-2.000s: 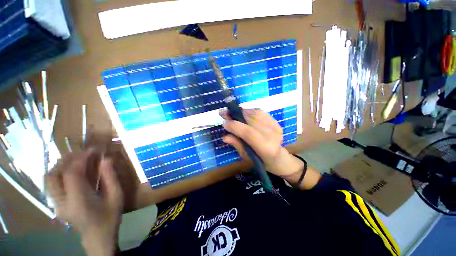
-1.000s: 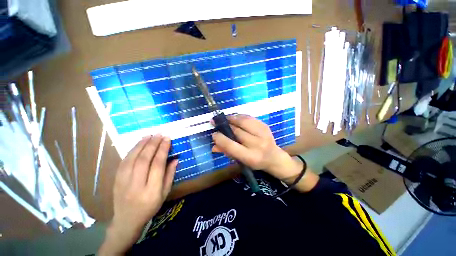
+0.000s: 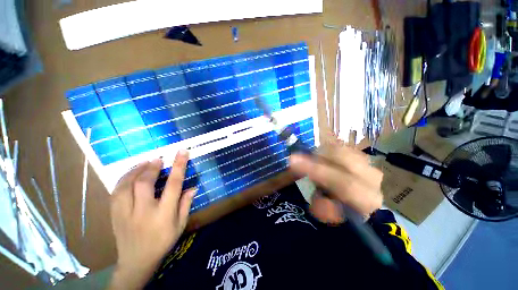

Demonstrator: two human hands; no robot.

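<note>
A blue solar cell panel (image 3: pixel 221 96) lies on the brown bench nearest my body, with a white insulating strip (image 3: pixel 201 141) across its middle and white strips at both ends. My left hand (image 3: pixel 152 201) lies on the panel's lower left part, its fingertips at the middle strip; whether anything is under the fingers is hidden. My right hand (image 3: pixel 343 181) holds the soldering iron (image 3: pixel 304 148), both blurred, over the panel's right part. The iron's tip points up and left; I cannot tell if it touches. Thin dark lines show on the middle strip.
A long white strip (image 3: pixel 187 16) lies beyond the panel, with a dark triangular fragment (image 3: pixel 183 35) and a blue chip (image 3: pixel 235 34) near it. Loose strips lie left (image 3: pixel 34 226) and right (image 3: pixel 351 85). Farther right are scissors (image 3: pixel 477 50), a cardboard piece (image 3: pixel 410 190) and a black fan (image 3: pixel 483 178).
My left hand came from the left strip pile onto the panel. My right hand has moved right and toward my body with the iron. The whole view has shifted, so the bench appears farther left.
</note>
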